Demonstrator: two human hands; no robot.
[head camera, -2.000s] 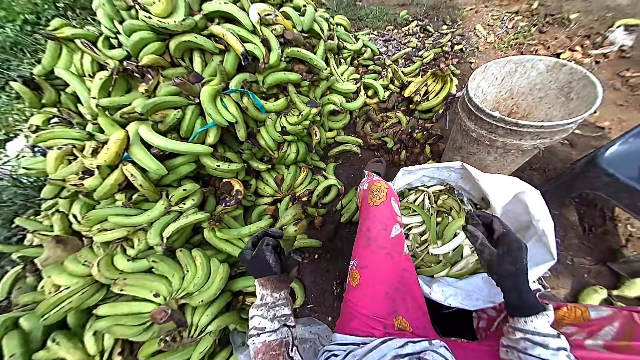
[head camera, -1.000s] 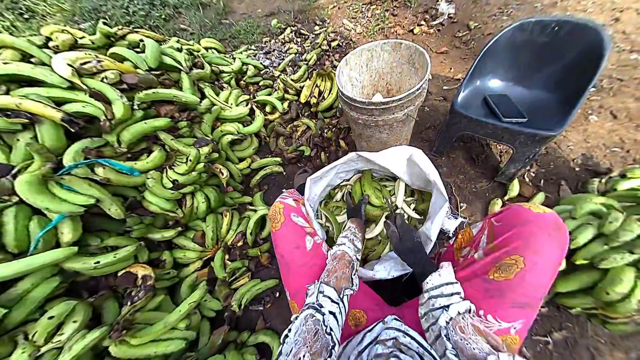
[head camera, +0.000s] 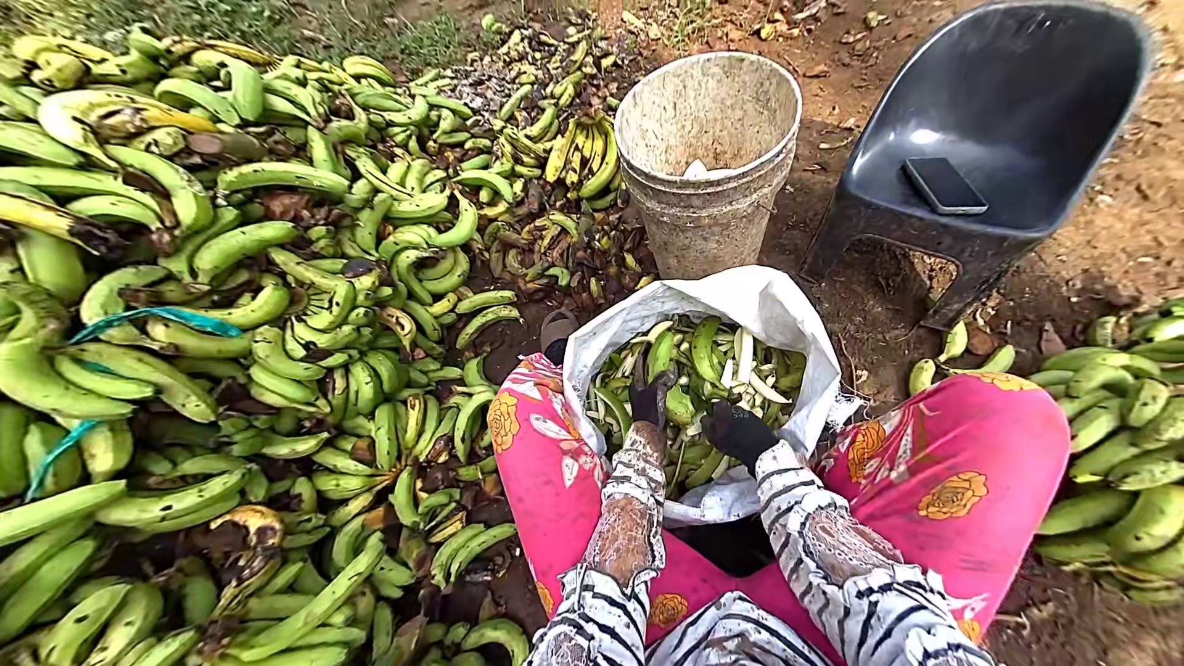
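Observation:
A white woven sack (head camera: 803, 319) stands with its mouth rolled back between my knees, holding green peels and pale peeled pieces (head camera: 745, 356). My left hand (head camera: 649, 398), in a dark glove, is over the left part of the sack's contents, against a green plantain or peel (head camera: 660, 354). Near the sack's front right rim is my right hand (head camera: 740, 433), also gloved, with its fingers over the peels. Whether either hand grips anything cannot be told. A large heap of green plantains (head camera: 314, 370) lies at my left.
Behind the sack stands a dirty plastic bucket (head camera: 703, 222) with something pale inside. A black plastic chair (head camera: 999, 120) at the back right bears a phone (head camera: 943, 185). More green plantains (head camera: 1124, 425) lie beyond my right knee. Blue-green ties (head camera: 176, 317) run through the left heap.
My left hand has moved from the plantain heap into the sack's mouth. My right hand stays over the sack. The view has swung right, bringing the chair in.

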